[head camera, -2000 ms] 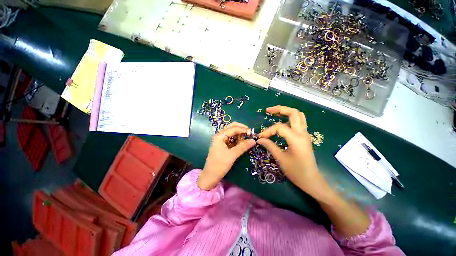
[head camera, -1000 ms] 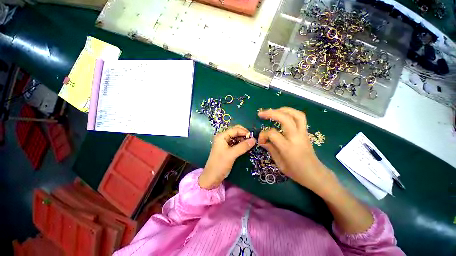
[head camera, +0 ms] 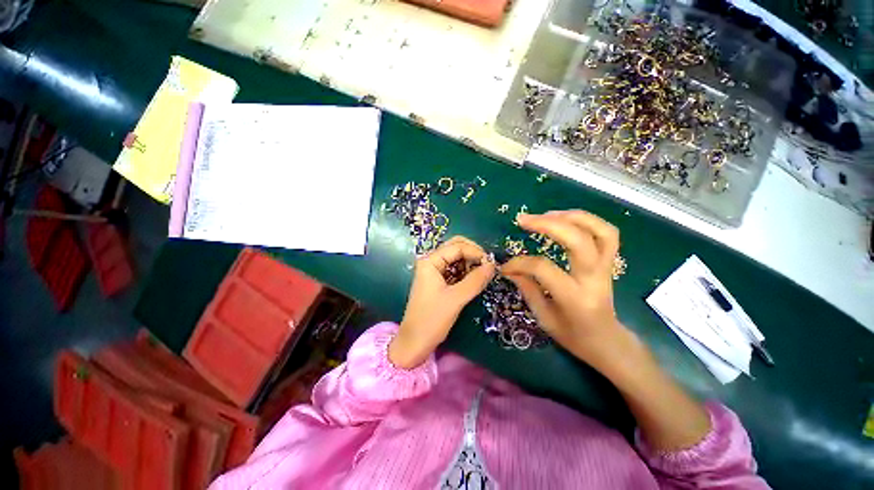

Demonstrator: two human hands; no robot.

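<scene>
My left hand (head camera: 443, 292) pinches a small dark ring piece between thumb and forefinger, with more pieces in its curled fingers. My right hand (head camera: 575, 278) is beside it, thumb and forefinger meeting at the same spot, other fingers raised. Whether it grips something tiny is too small to tell. A heap of ring pieces (head camera: 511, 321) lies on the bench under and between the hands. Small gold fittings (head camera: 516, 247) lie just beyond the hands, partly hidden by the right hand. A separate cluster of ring pieces (head camera: 419, 216) lies beyond my left hand.
A record book (head camera: 283, 180) over yellow paper (head camera: 165, 134) lies left. White slips (head camera: 698, 316) with a pen (head camera: 736, 316) lie right. A clear plastic box (head camera: 738, 196) of mixed pieces stands on a white board (head camera: 383, 53) beyond. Red trays (head camera: 251, 325) are stacked low left.
My right hand's raised fingers have moved slightly to the right and spread a little. The hands stay together at the same spot. The view has shifted slightly.
</scene>
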